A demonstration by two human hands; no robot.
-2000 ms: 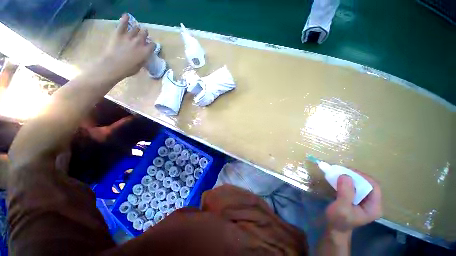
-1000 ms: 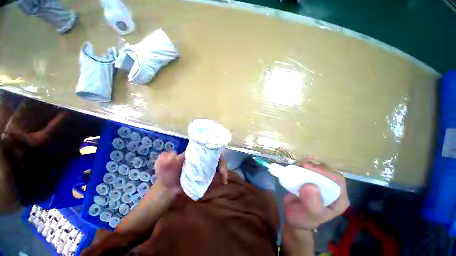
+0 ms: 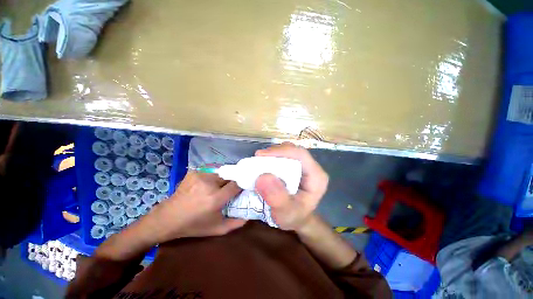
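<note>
My right hand holds the white glue bottle, its green nozzle pointing left over my left hand. My left hand is closed around the pale gathered fabric tube at my lap, just below the bottle. Most of the tube is hidden by my hands and the bottle. The needle tip lies near my left fingers; whether it touches the tube cannot be seen. Two loose grey pieces lie on the table at the upper left, one upright in view, one slanted.
The tan film-covered table runs across the top. A blue crate of round-ended pieces stands left of my lap, with a second crate of small cream pieces lower left. A red stool, a blue bin and another person's clothed leg are at right.
The view has shifted right along the table. The bottle has moved left to above my left hand. The tube, upright a second ago, is now lower and mostly covered by my hands.
</note>
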